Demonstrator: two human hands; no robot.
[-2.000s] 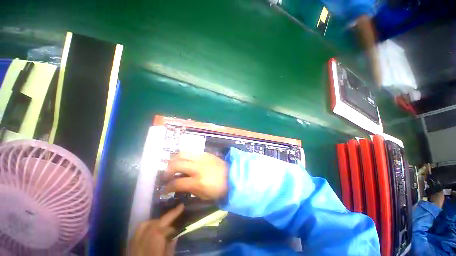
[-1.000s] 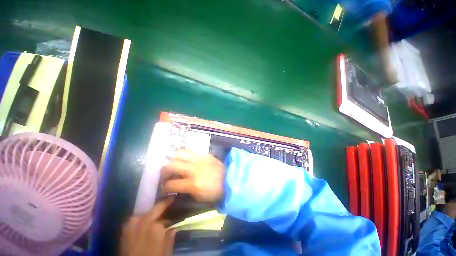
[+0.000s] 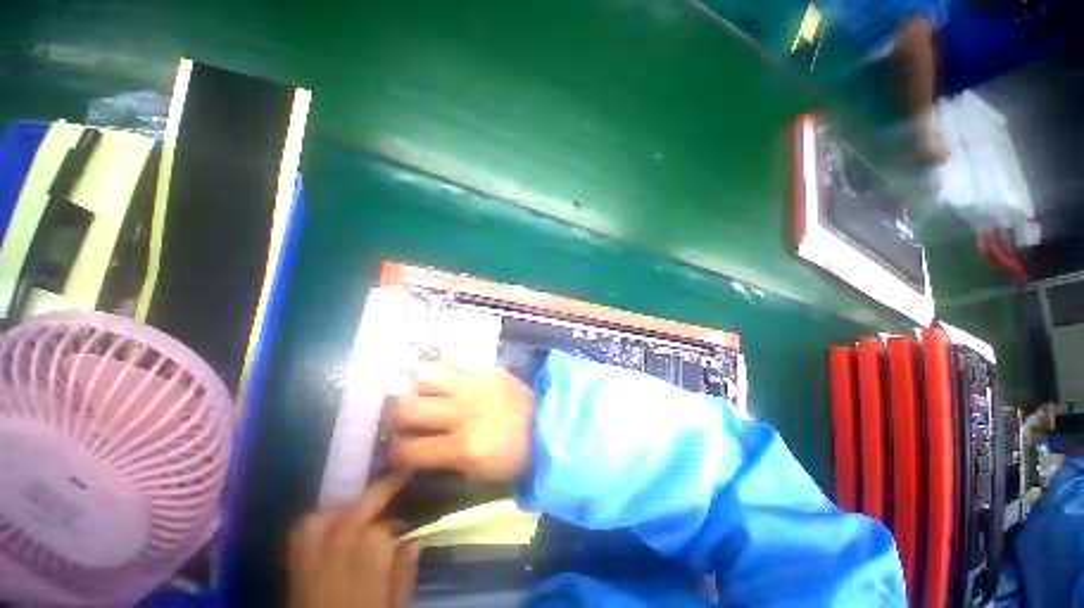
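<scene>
An open laptop base (image 3: pixel 648 356) lies before me in a red-edged tray, with a pale border on its left. My right hand (image 3: pixel 461 422), in a blue sleeve, is over the left part of the chassis with fingers bent down; its fingertips are blurred. My left hand (image 3: pixel 354 552) is at the bottom left, index finger reaching to the right fingertips; its lower part is cut off by the frame edge. A pale-yellow sheet (image 3: pixel 481 525) lies over the chassis beside my left hand. Any small piece between the fingertips is too small to tell.
A pink fan (image 3: pixel 101 463) and a blue-rimmed bin (image 3: pixel 268 303) with black yellow-edged strips (image 3: pixel 226 202) are at left. A stack of red trays (image 3: pixel 906 451) is at right. Another laptop base (image 3: pixel 868 220) lies beyond on the green bench (image 3: pixel 511 107). A person's arm (image 3: pixel 915 83) is opposite.
Since the earliest frame, my left index finger has drawn down a little and the yellow sheet lies flatter. The view has shifted slightly. Since one second ago, my hands have hardly moved.
</scene>
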